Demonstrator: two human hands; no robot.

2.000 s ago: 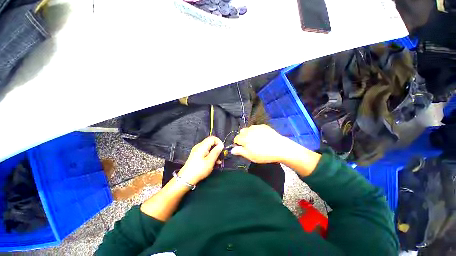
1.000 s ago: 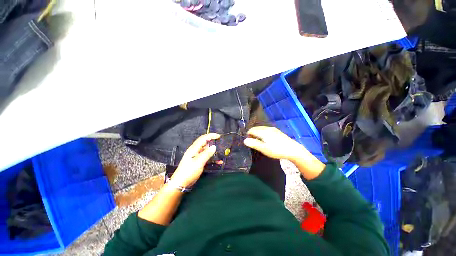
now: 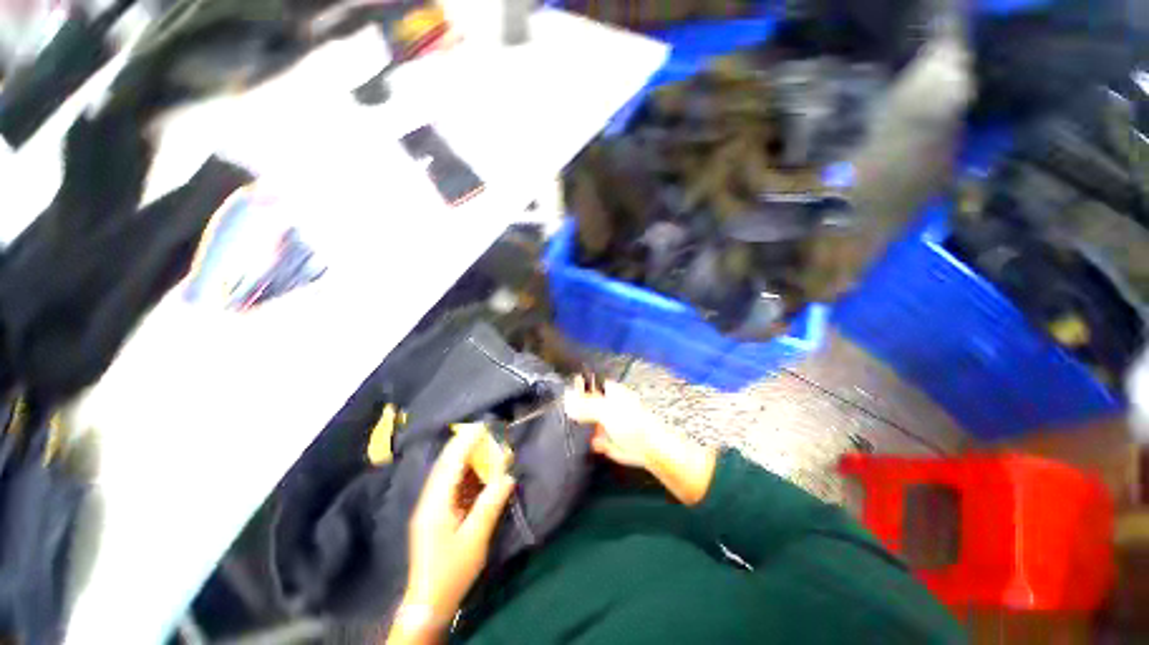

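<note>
A dark denim garment (image 3: 456, 378) lies in my lap beside the white table, with a yellow patch (image 3: 383, 435) on it. My left hand (image 3: 460, 504) is over the garment, fingers curled with thumb and fingertips close together. My right hand (image 3: 611, 422) is to its right at the garment's edge, fingertips pinched. A thin strand seems to run between the two hands. The frame is blurred, so I cannot tell what either hand pinches.
The white table (image 3: 164, 416) bears a bowl of buttons (image 3: 252, 258), a black phone (image 3: 444, 166) and dark garments (image 3: 107, 271). A blue crate (image 3: 668, 330) filled with garments stands ahead right, another blue crate (image 3: 983, 340) farther right. A red stool (image 3: 1008, 529) stands at lower right.
The view has swung right, bringing the red stool and more of the right crates into sight. My right hand has moved farther from the yellow patch; both hands remain over the garment.
</note>
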